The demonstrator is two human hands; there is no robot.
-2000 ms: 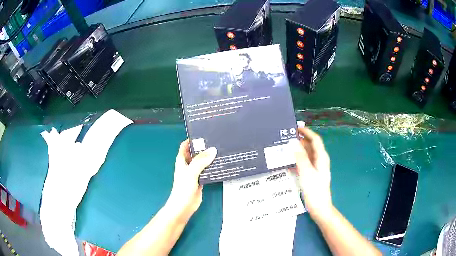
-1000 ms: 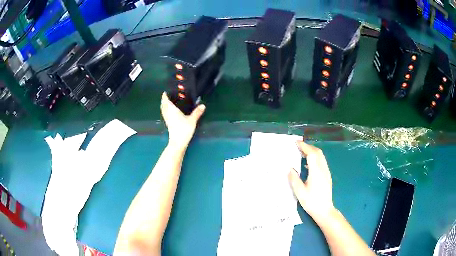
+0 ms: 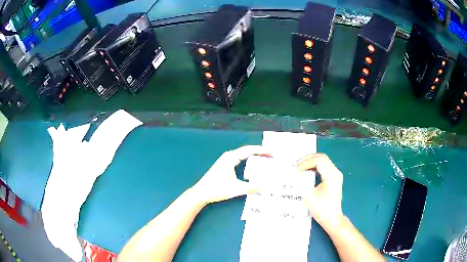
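Observation:
A white label sheet [image 3: 279,204] with rows of small barcodes lies in front of me on the teal worktop, with white paper reaching above and below it. My left hand [image 3: 229,176] is at the sheet's left edge, thumb and forefinger spread around its upper left part. My right hand [image 3: 323,188] is on its right edge, fingertips on the paper. Whether a single label is between my fingers is too blurred to tell. A black retail box [image 3: 223,61] with orange icons stands on the green conveyor belt [image 3: 174,87] beyond my hands.
More black boxes [image 3: 313,56] stand along the belt to the right, and others [image 3: 130,56] lean together at left. Forked white backing paper [image 3: 77,179] lies at left. A black slab like a smartphone [image 3: 407,217] lies at right, below crinkled clear film [image 3: 417,137].
The box my hands held is no longer in them. My left hand has let go of a box on the belt and come back to the sheet. The standing boxes sit farther right.

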